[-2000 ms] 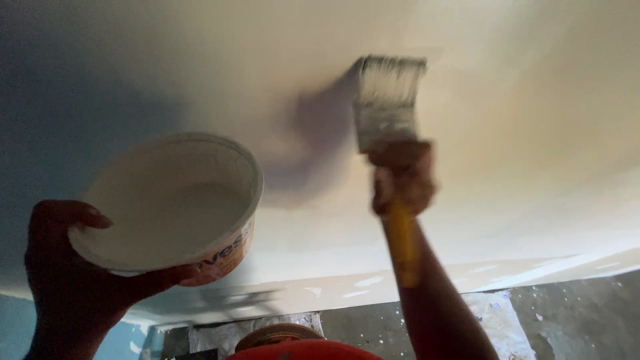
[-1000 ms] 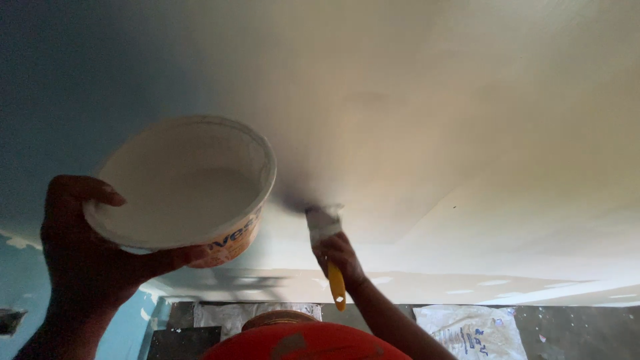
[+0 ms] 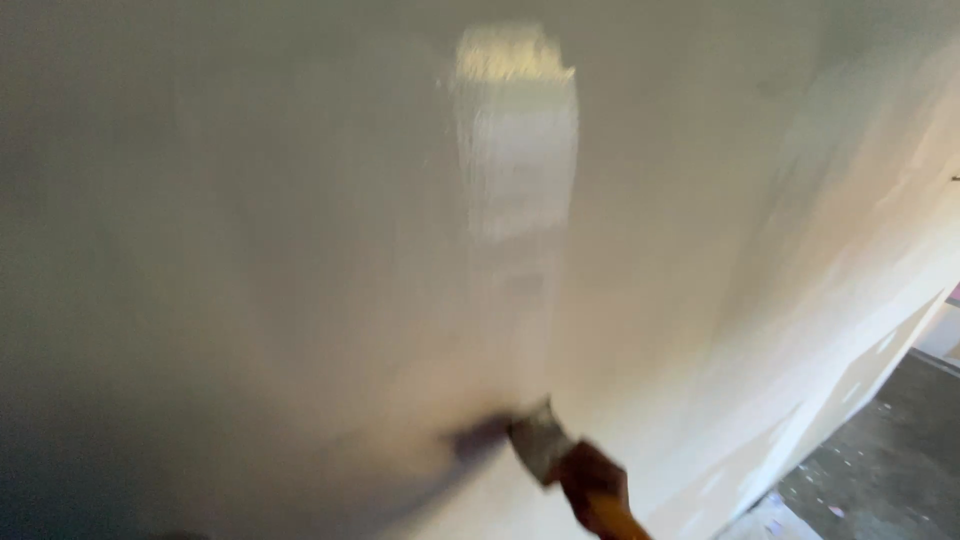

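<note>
My right hand (image 3: pixel 589 480) grips a paintbrush (image 3: pixel 540 442) with an orange-yellow handle, low in the view. The bristles are at the pale wall (image 3: pixel 337 225), and a dark shadow falls to their left. Above the brush, a vertical stroke of wet white paint (image 3: pixel 521 165) runs down the wall, thick and yellowish at its top end and fainter lower down. My left hand and the tub are out of view, apart from a dark blurred shape at the bottom left edge that I cannot identify.
The wall runs off to the right. Past its lower edge lies a dark grey floor (image 3: pixel 885 450) with pale specks. A whitish sheet (image 3: pixel 772 521) lies on the floor near the wall's foot.
The view has swung, and the left hand with the white tub has gone out of it. A wet white stroke now shows on the wall above the brush.
</note>
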